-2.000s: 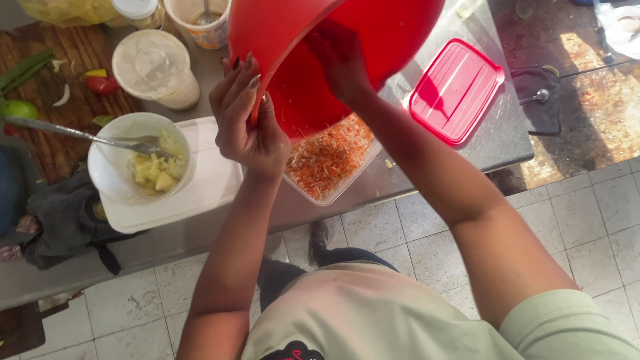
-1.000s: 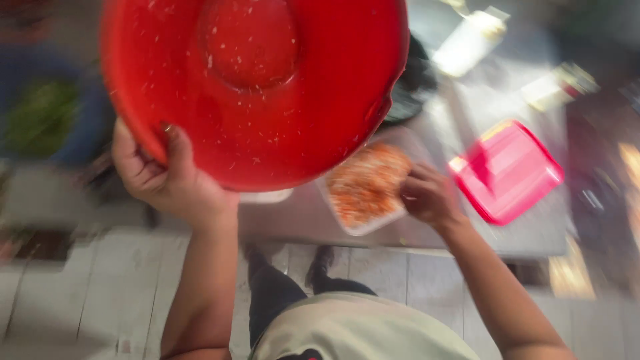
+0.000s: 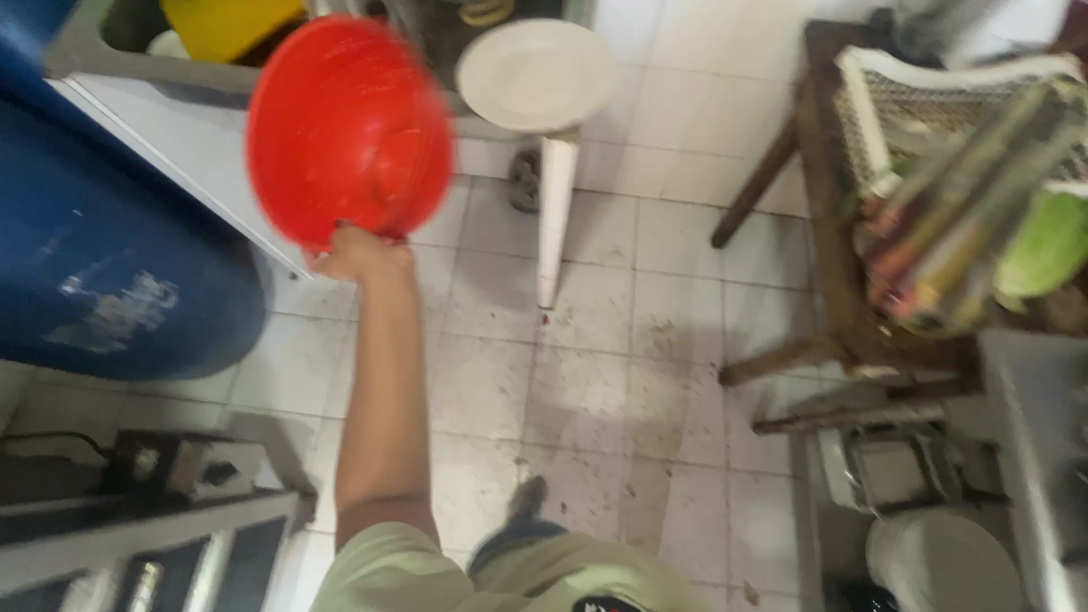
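Note:
My left hand (image 3: 364, 255) is shut on the near rim of a red plastic bowl (image 3: 348, 127), held out at arm's length with its inside facing me. A few pale bits cling to the bowl's wall. The bowl hangs in front of the edge of a sink (image 3: 195, 85), where a yellow object (image 3: 229, 25) lies. Just right of the bowl is a round whitish plate or lid (image 3: 537, 75). My right hand is out of the frame.
A large blue barrel (image 3: 119, 246) stands at the left. On the right, a wooden table (image 3: 820, 170) bears a white basket (image 3: 867, 119), long vegetables or stalks and a green vegetable (image 3: 1045, 246). A metal-edged counter (image 3: 1037, 442) is at lower right.
The view has swung from the counter with the container of shredded orange food to the sink area. My left hand still holds the red bowl. My right hand has left the view.

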